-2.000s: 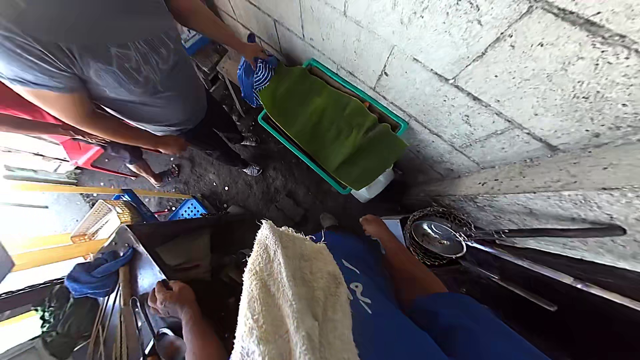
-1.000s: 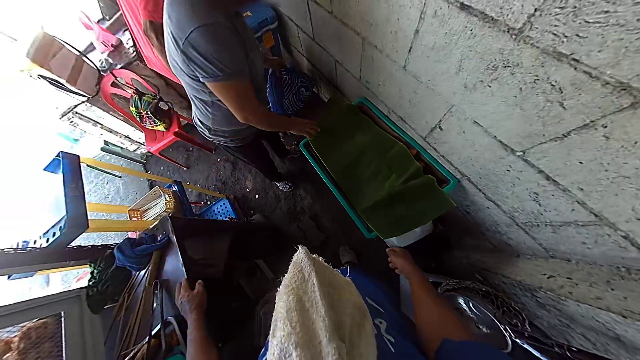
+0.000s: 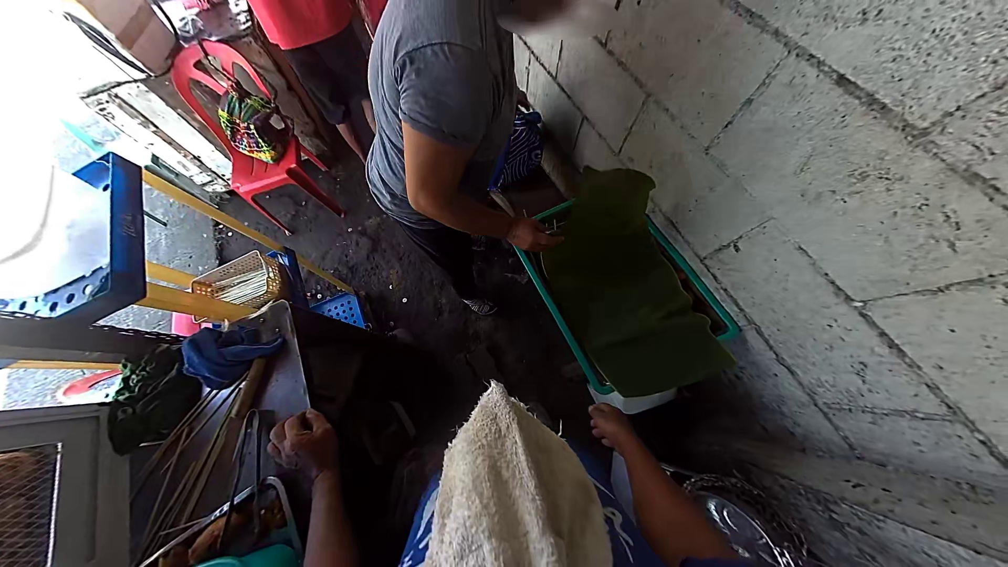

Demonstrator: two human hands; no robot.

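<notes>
My left hand (image 3: 303, 442) rests with curled fingers at the edge of a metal counter (image 3: 287, 354), close to metal tongs (image 3: 250, 449) and several thin sticks (image 3: 185, 465); whether it grips anything is unclear. My right hand (image 3: 610, 425) is loosely curled beside the near end of a green-rimmed tub (image 3: 563, 331), with no object visible in it. A large banana leaf (image 3: 630, 299) covers most of the tub. A co-worker's hand (image 3: 534, 234) is at the tub's far left rim, with small thin pieces at its fingers. A cream towel (image 3: 516, 488) hangs in front of my view.
A block wall (image 3: 850, 220) runs along the right. Metal cookware (image 3: 736, 520) lies below it. At left are a blue plastic crate (image 3: 122, 236), a basket of sticks (image 3: 244, 282), a blue cloth (image 3: 228, 354) and a food container (image 3: 287, 512). A red chair (image 3: 260, 169) stands behind.
The view has swung toward the left. The co-worker's hand has left the blue patterned cloth seen two seconds ago and is now at the tub's rim by the leaf.
</notes>
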